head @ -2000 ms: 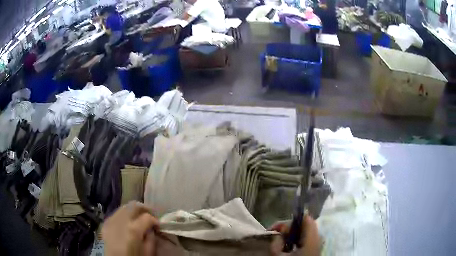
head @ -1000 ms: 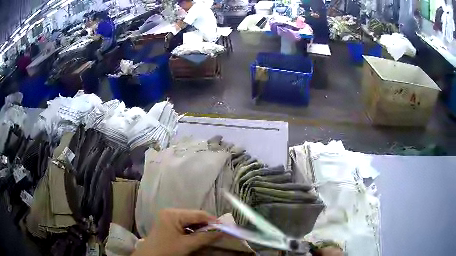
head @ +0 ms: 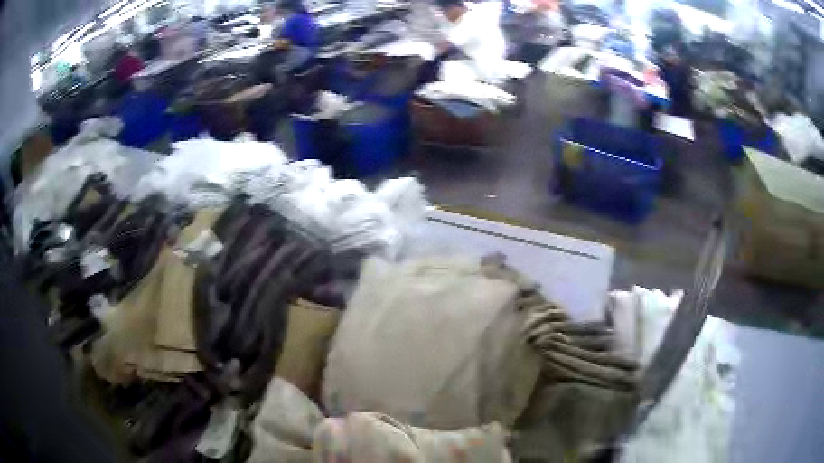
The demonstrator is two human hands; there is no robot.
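Note:
A light beige folded piece lies in front of me, with olive-brown folded edges fanned to its right. Crumpled beige cloth shows at the bottom edge. A blurred pinkish patch there may be my left hand; its grip is unclear. The long blades of the scissors stand tilted and motion-blurred at the right, over the white pieces. Their handles and my right hand are not visible, below the picture's edge.
Dark brown pieces and a tan-khaki bundle with small white tags lie at left. White bundles lie behind. Beyond the table are a blue crate, a large cream bin and a person in white.
The view has swung left and blurred. The scissors, lying open across the work one second ago, now point up at the right. The hands have dropped toward or below the bottom edge.

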